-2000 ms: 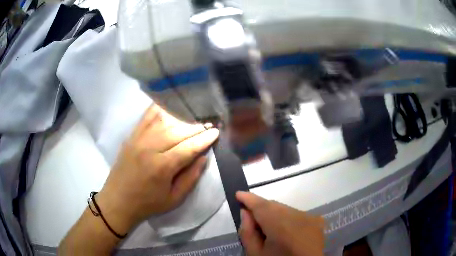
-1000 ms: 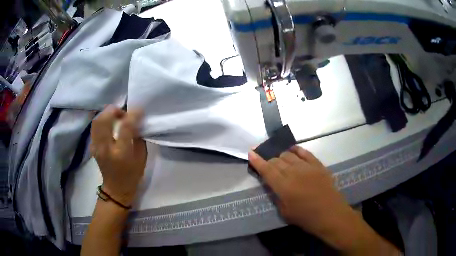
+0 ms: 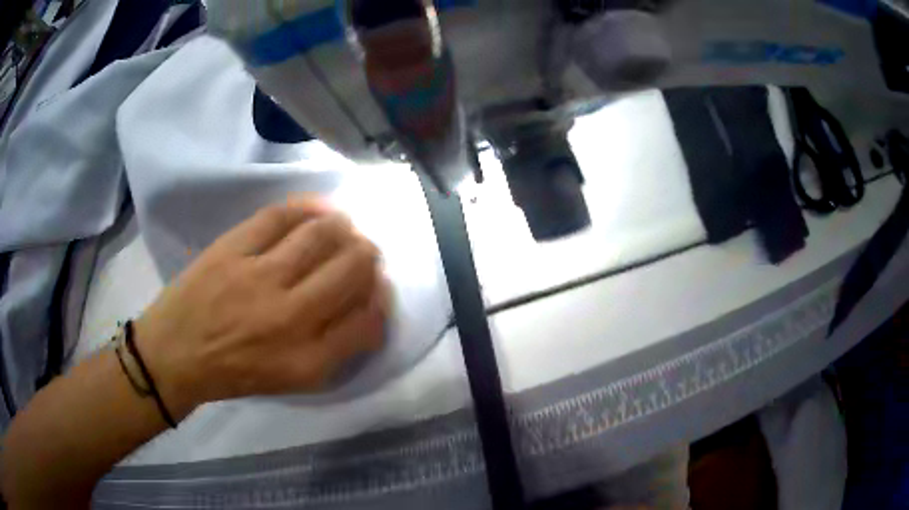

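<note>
The light grey garment panel (image 3: 199, 129) lies left of and under the machine head. My left hand (image 3: 289, 299) is on it, slightly blurred, with curled fingers; its fingertips are hidden, so I cannot tell whether they pinch the cloth. A long dark binding strip (image 3: 468, 289) runs from beneath the head down across the table edge and out at the bottom. The needle area (image 3: 439, 179) is partly hidden by a blurred guard (image 3: 404, 70). My right hand is not in view.
The sewing machine (image 3: 508, 50) fills the top. A dark block (image 3: 548, 189) is right of the strip. Spare dark strips (image 3: 728, 159) and black-handled scissors (image 3: 827, 159) lie at right. Sewn panels (image 3: 65, 179) are heaped at left. A ruler (image 3: 678, 383) runs along the front edge.
My left hand has moved right, nearer the needle, onto the panel. My right hand has left the picture. The folded dark strip is now straight down over the edge. The view has come closer.
</note>
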